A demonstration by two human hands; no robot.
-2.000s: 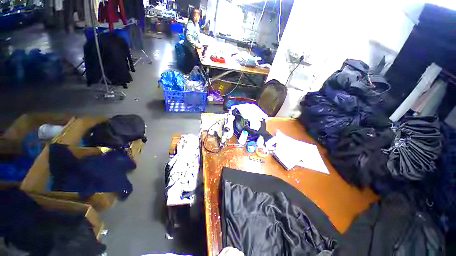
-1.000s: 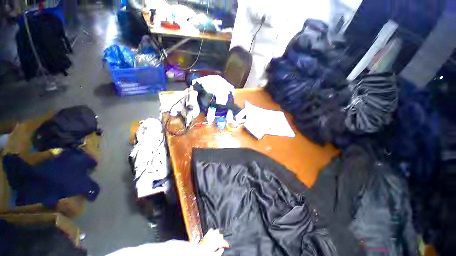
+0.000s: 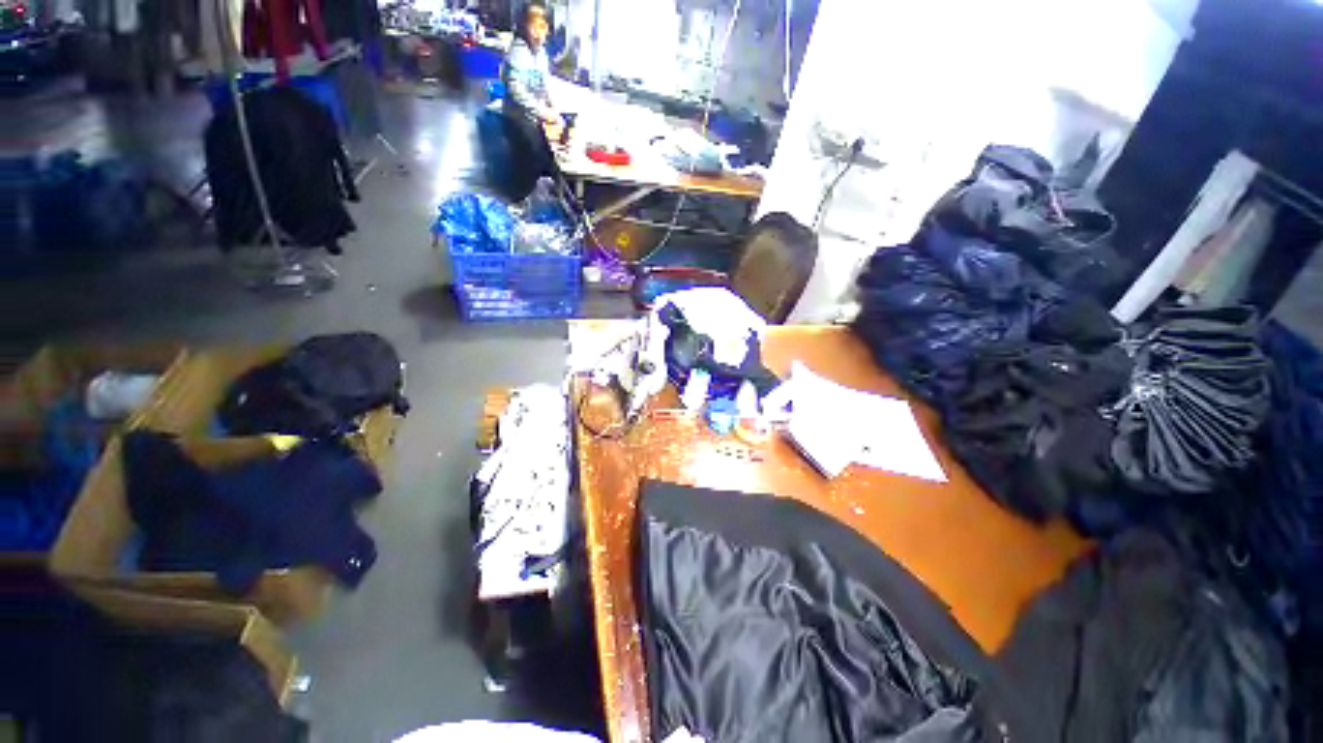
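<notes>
A black garment lies inside out on the table, its shiny wrinkled lining (image 3: 769, 624) facing up and a wide matte black band (image 3: 813, 537) curving around its far edge. A small pale tip of my left hand (image 3: 682, 736) shows at the bottom edge beside the lining; the rest is cut off, so its hold cannot be seen. A white sleeve (image 3: 493, 732) shows at the bottom, left of the table. My right hand is not in view. More dark garments (image 3: 1088, 639) lie to the right of the lining.
Paper sheets (image 3: 871, 431), small bottles (image 3: 697, 388) and a tape roll (image 3: 752, 430) lie on the orange-brown table (image 3: 972, 559). Dark bundles (image 3: 1016, 378) are heaped at the right back. Left are a cloth-covered bench (image 3: 522, 494) and boxes of garments (image 3: 261, 508). A person (image 3: 528, 73) is at a far worktable.
The view swings right and down, then back up. My left hand shows over the garment's near left edge one second ago; now it is nearly out of the picture. The garment lies much the same.
</notes>
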